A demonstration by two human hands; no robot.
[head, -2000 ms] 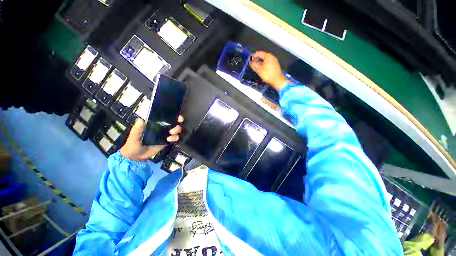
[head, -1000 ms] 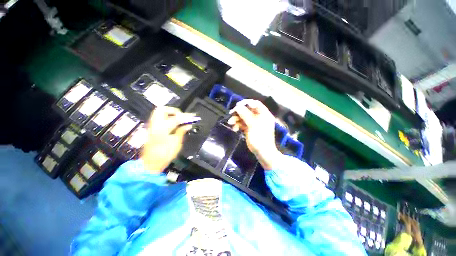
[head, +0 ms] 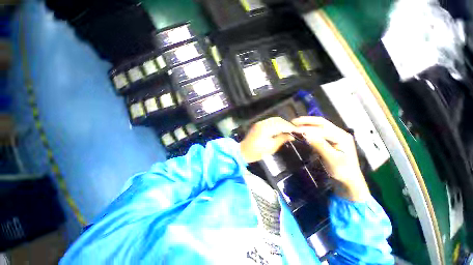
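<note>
My left hand (head: 267, 138) and my right hand (head: 332, 145) meet fingertip to fingertip over the black foam tray in front of me. Something thin and dark may be between the fingertips, but the fingers and blur hide it. Phone units with glossy black screens (head: 301, 186) lie in the tray below and beside my hands, with bright light reflections on them. A blue bin (head: 309, 103) shows just behind my fingertips, mostly covered.
Side foam trays with open phones (head: 198, 85) lie at the left, and more open phones (head: 256, 77) lie beyond my hands. A white sheet (head: 355, 121) lies right of the blue bin. A pale shelf edge (head: 386, 111) curves down the right. A crumpled plastic bag (head: 422, 39) is at upper right.
The view has turned. My hands were apart and have come together at the fingertips. The phone my left hand held two seconds ago is no longer visible in it.
</note>
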